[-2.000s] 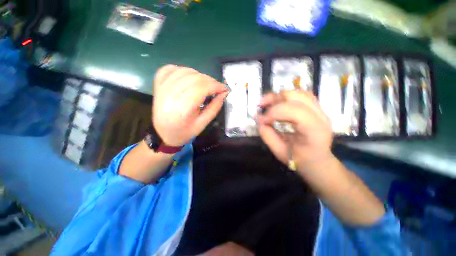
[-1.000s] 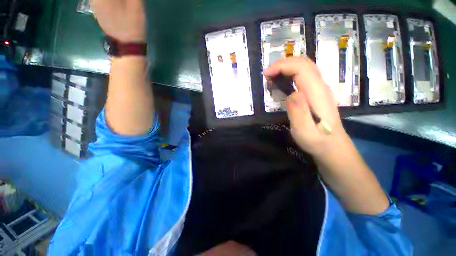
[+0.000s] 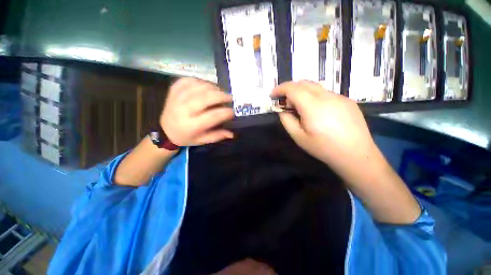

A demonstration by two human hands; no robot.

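Note:
The leftmost phone frame (image 3: pixel 248 59) lies in the black tray (image 3: pixel 283 53), with an orange-and-dark flex strip in its middle and a blue-and-white speckled strip at its near end. My left hand (image 3: pixel 199 114) is at its near left corner, fingers curled; whether it holds anything is hidden. My right hand (image 3: pixel 325 121) is at its near right corner. Its thumb and index finger are closed on a small dark and pale piece of what look like the slim tweezers (image 3: pixel 282 105); the rest is hidden by the hand.
Several more phone frames (image 3: pixel 371 53) stand side by side in the tray to the right, with orange and dark strips. Stacked pale phone trays (image 3: pixel 50 113) are at the left below the green bench mat (image 3: pixel 134 32). A blue crate (image 3: pixel 417 169) is below the bench at right.
My left hand has come back from the far left to the leftmost frame. My right hand has moved from the second frame to the leftmost frame's near corner. The tray sits higher in view.

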